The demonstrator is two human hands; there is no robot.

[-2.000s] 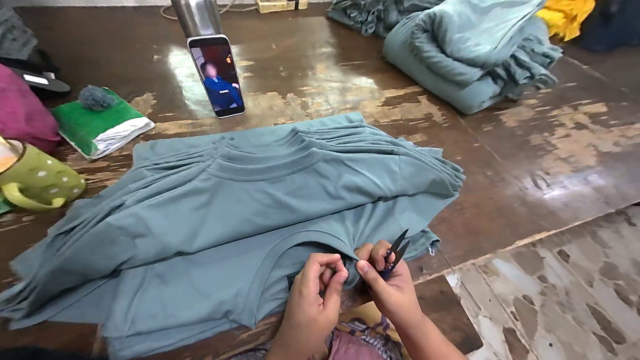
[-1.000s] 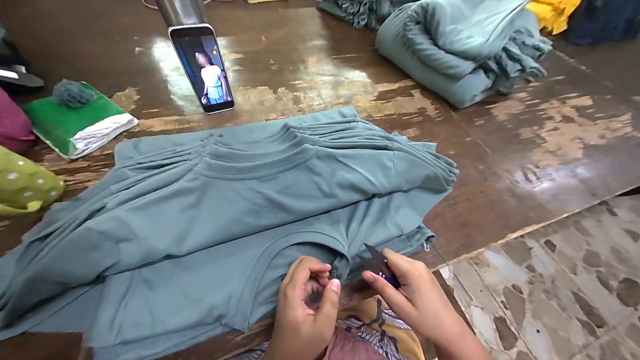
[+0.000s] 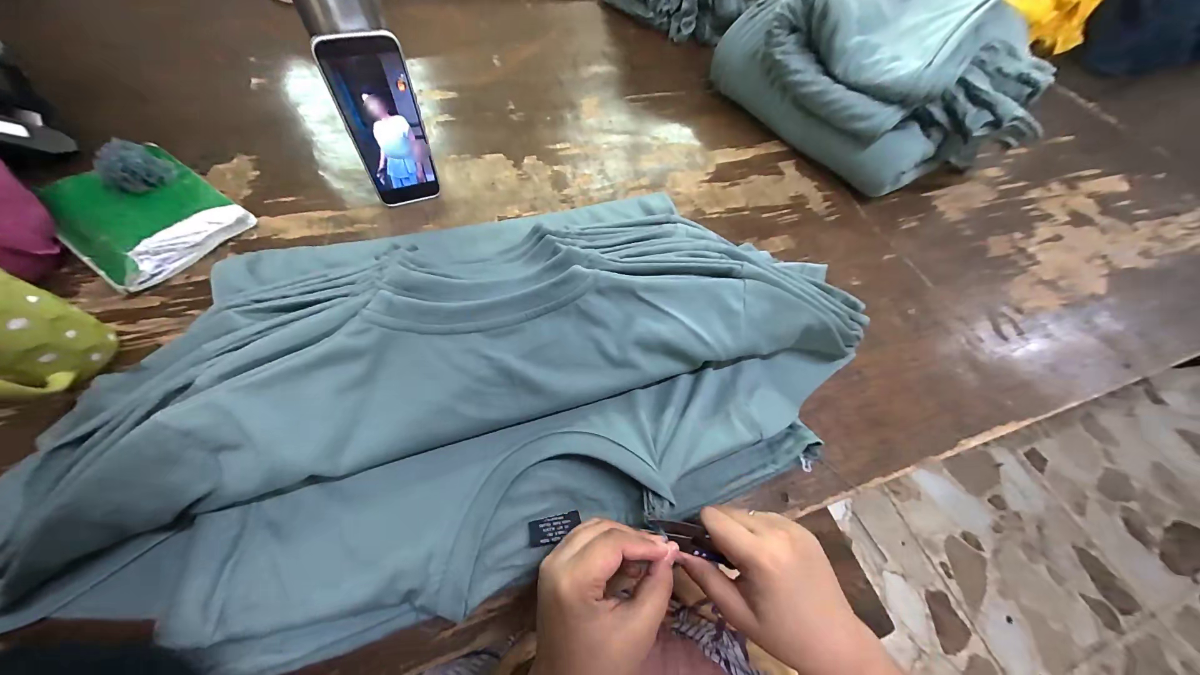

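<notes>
A grey-green T-shirt [image 3: 375, 534] lies nearest me at the table's front edge, its round neckline toward my hands and a dark label [image 3: 554, 529] bearing writing inside the collar. Behind it lie several overlapping shirts [image 3: 487, 375] of the same colour. My left hand [image 3: 605, 591] pinches something small, perhaps a thread, at the end of the neck opening; the fingertips hide it. In my right hand [image 3: 773, 581] are small dark thread snips [image 3: 689, 539], their blades beside the collar seam and close to my left fingertips.
A phone [image 3: 380, 117] with a lit screen leans on a metal container [image 3: 339, 14]. Folded grey-green fabric [image 3: 844, 94] lies at the back right. A green cloth item [image 3: 141, 211] and a dotted green object [image 3: 52, 337] are at left. The wooden table's edge [image 3: 1012, 427] borders the patterned floor.
The snips, held upright two seconds ago, now lie low with their blades by the collar. My two hands have come together at the neck opening.
</notes>
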